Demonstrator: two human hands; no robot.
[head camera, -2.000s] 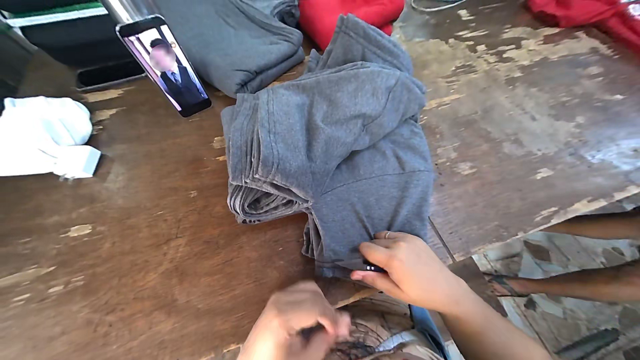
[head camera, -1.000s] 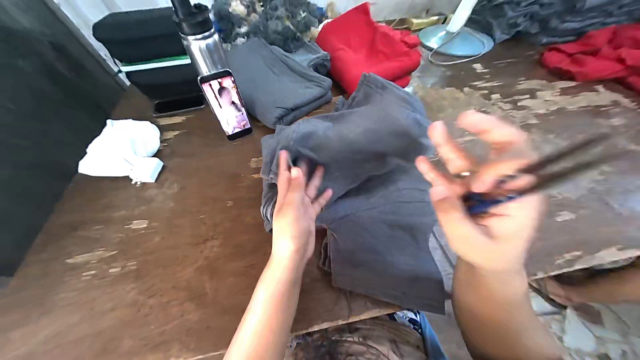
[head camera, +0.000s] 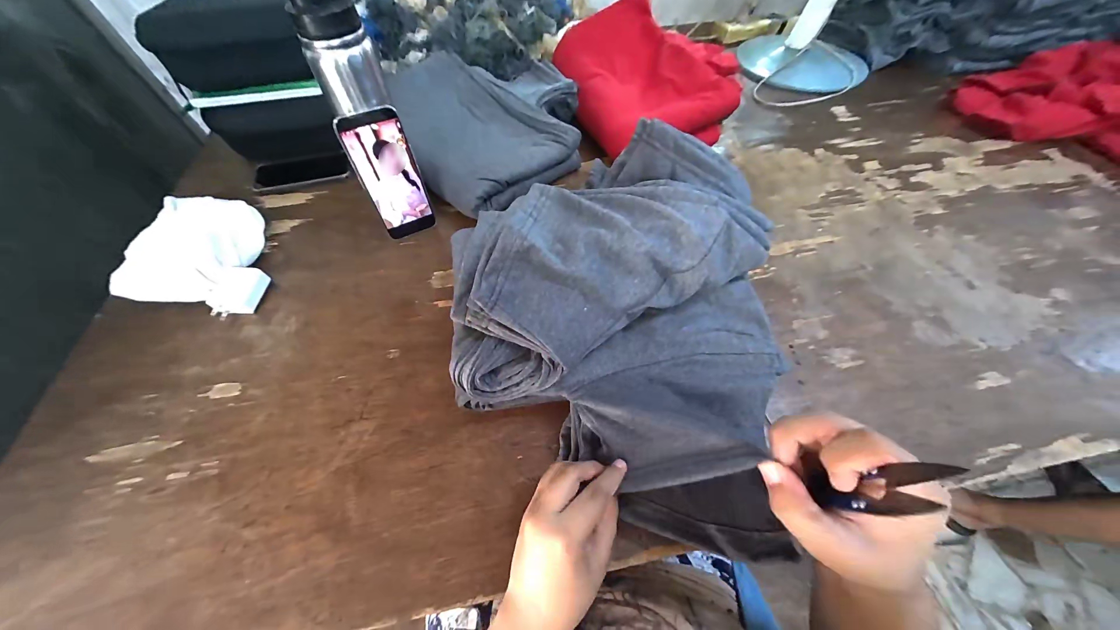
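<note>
A stack of folded grey garments (head camera: 612, 289) lies at the near side of the wooden table, its top piece partly hanging toward me. With its fingertips, my left hand (head camera: 573, 525) pinches the left end of the near hem. My right hand (head camera: 853, 499) pinches the hem's right end between thumb and finger. The same hand also holds small thread snips (head camera: 910, 490) with dark blades, which point right with the blades apart. Darker cloth (head camera: 709, 512) shows below the hem, between the hands.
A phone (head camera: 385, 175) leans against a steel bottle (head camera: 346, 74) behind the stack. Grey folded cloth (head camera: 481, 131) and red cloth (head camera: 647, 70) lie beyond. White cloth with a charger (head camera: 241, 290) is at left, a round stand base (head camera: 801, 66) at back. Another person's limb (head camera: 1032, 521) shows at right.
Both hands have moved down to the near hem; a second ago the left lay on the stack and the right was raised with the snips. The top garment's near part has shifted.
</note>
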